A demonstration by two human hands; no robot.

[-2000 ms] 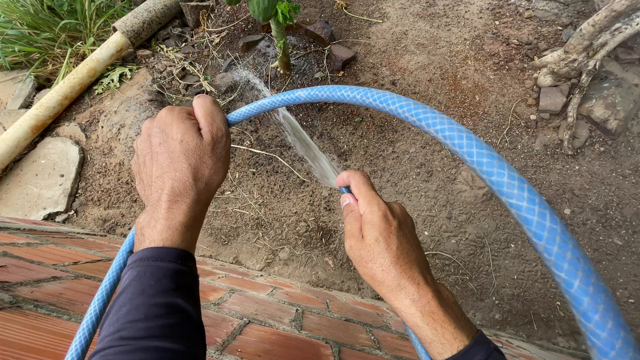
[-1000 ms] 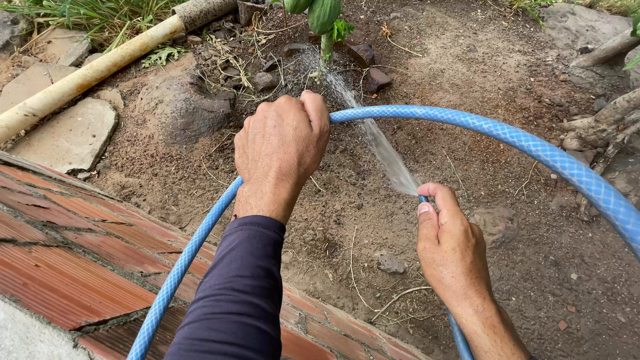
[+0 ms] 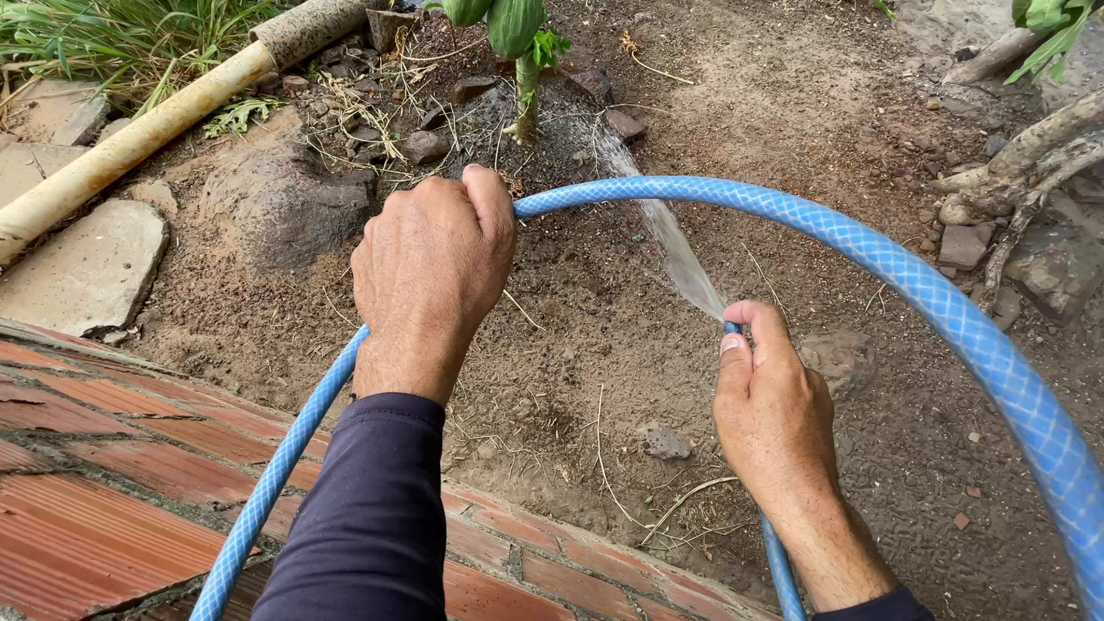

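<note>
My left hand (image 3: pixel 435 267) is closed around a blue garden hose (image 3: pixel 759 198) with a pale diamond pattern; the hose arcs from it to the right edge, and another stretch runs down to the bottom left. My right hand (image 3: pixel 768 388) grips the hose near its open end (image 3: pixel 732 328), thumb and index finger at the mouth. From there a spray of water (image 3: pixel 677 246) fans up and left, landing beside the base of a green plant stem (image 3: pixel 527 99) that bears green fruits (image 3: pixel 515 28). The palm of each hand is hidden.
A brick wall (image 3: pixel 198 440) slants across the lower left, below my arms. A yellowed pipe (image 3: pixel 138 142) lies at upper left by flat stone slabs (image 3: pixel 90 263) and grass (image 3: pixel 129 43). Rocks (image 3: pixel 293 203) stand in the soil, and gnarled roots (image 3: pixel 1026 172) are at the right.
The view has shifted, with the plant and more of its fruits now in sight. Both hands keep their hold on the hose, and water keeps flowing, now landing right of the stem's base.
</note>
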